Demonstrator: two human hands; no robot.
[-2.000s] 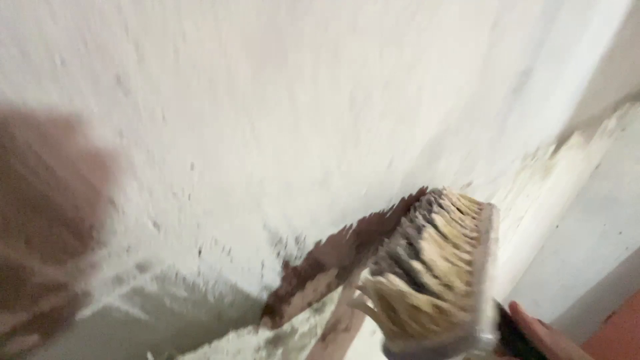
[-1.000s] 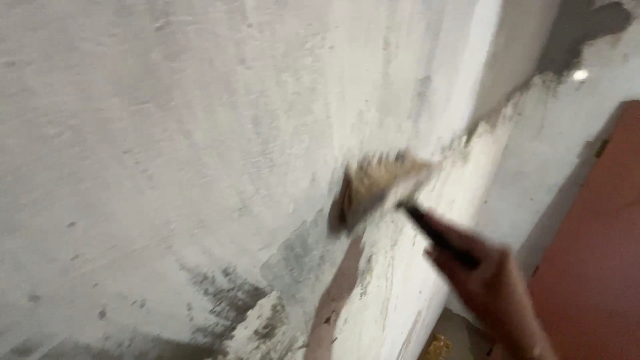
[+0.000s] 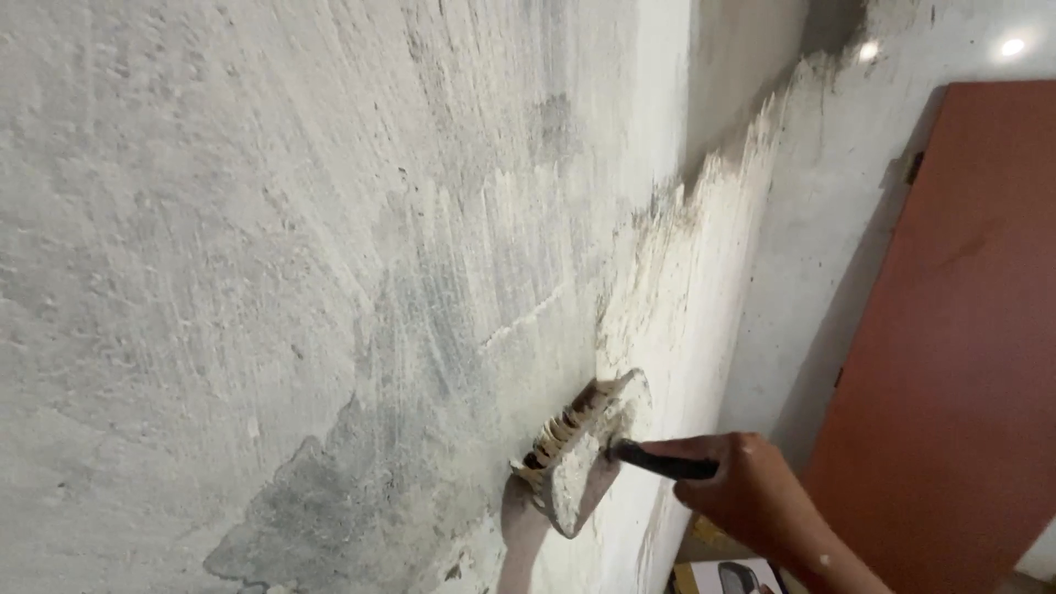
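A wide masonry brush [image 3: 590, 458] with pale, coated bristles is held by its black handle in my right hand [image 3: 742, 478], at the lower right of the head view. Its bristles press against the plastered wall [image 3: 247, 206], and its back is smeared with whitish material. Around the brush the wall shows wet, streaky pale strokes, with a darker grey damp patch [image 3: 313, 503] to the lower left. A thin raised ridge of coating crosses the wall above the brush. My left hand is not in view.
On the right, a reddish-brown panel [image 3: 965, 313] stands against another pale wall [image 3: 800, 289]. A box with a printed picture [image 3: 726, 575] lies low beneath my right forearm. Dark grey bare wall shows at the top right.
The brush has moved down the wall in my right hand since one second ago. The view has shifted, and more of the reddish-brown panel shows.
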